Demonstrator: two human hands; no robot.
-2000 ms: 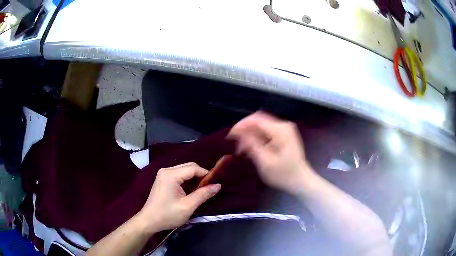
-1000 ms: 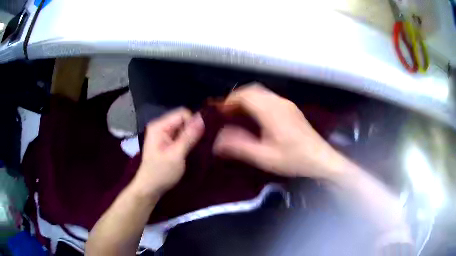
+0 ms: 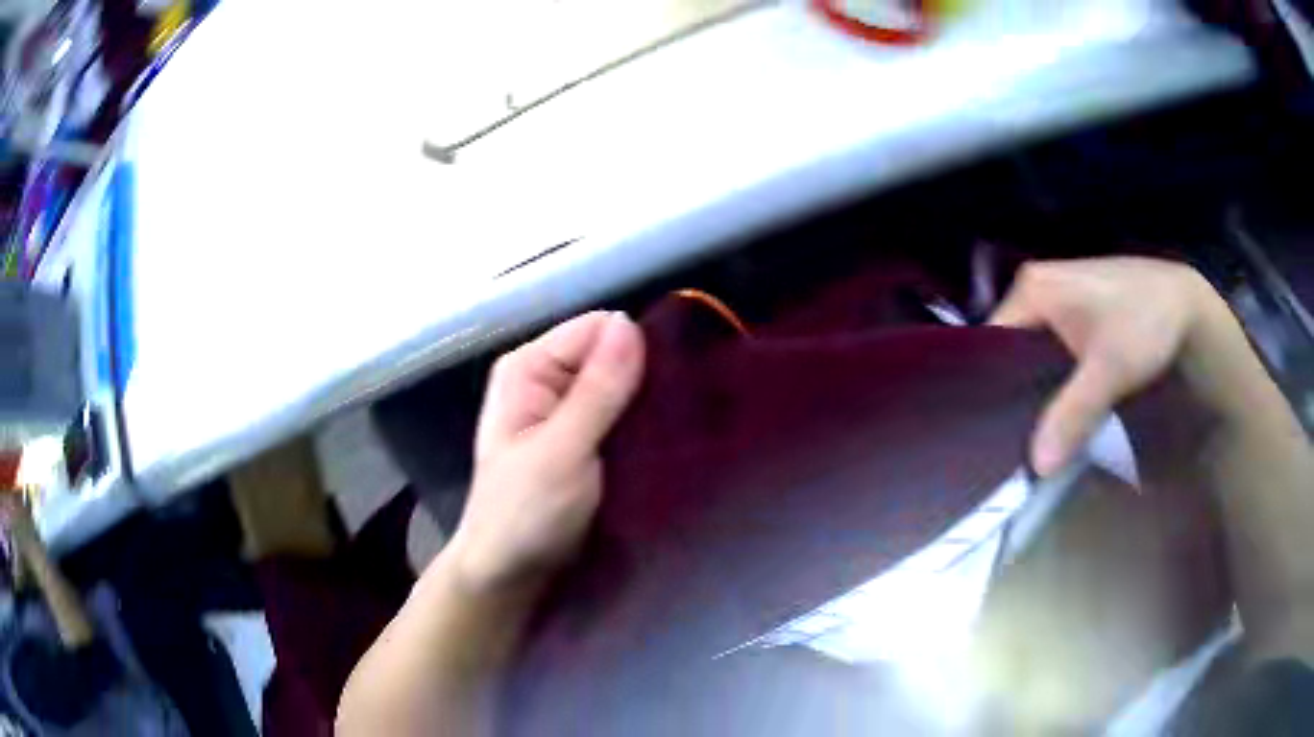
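Observation:
A maroon garment panel is spread between my hands in front of the table edge. My left hand pinches its upper left part between thumb and fingers. My right hand grips its right part, thumb on the near side. A pale striped piece shows under the panel's lower edge, partly lost in glare. A thin orange strip or loop shows at the panel's top edge, right of my left hand.
The white machine table crosses the upper view, its front edge just beyond my hands. The red scissor handle is cut off at the top. A brown block is below the table at left. Blurred items lie far left.
The view has turned and shifted. My hands have moved apart, my right hand going right, and the maroon panel is now lifted and spread between them. The pale striped underside shows more.

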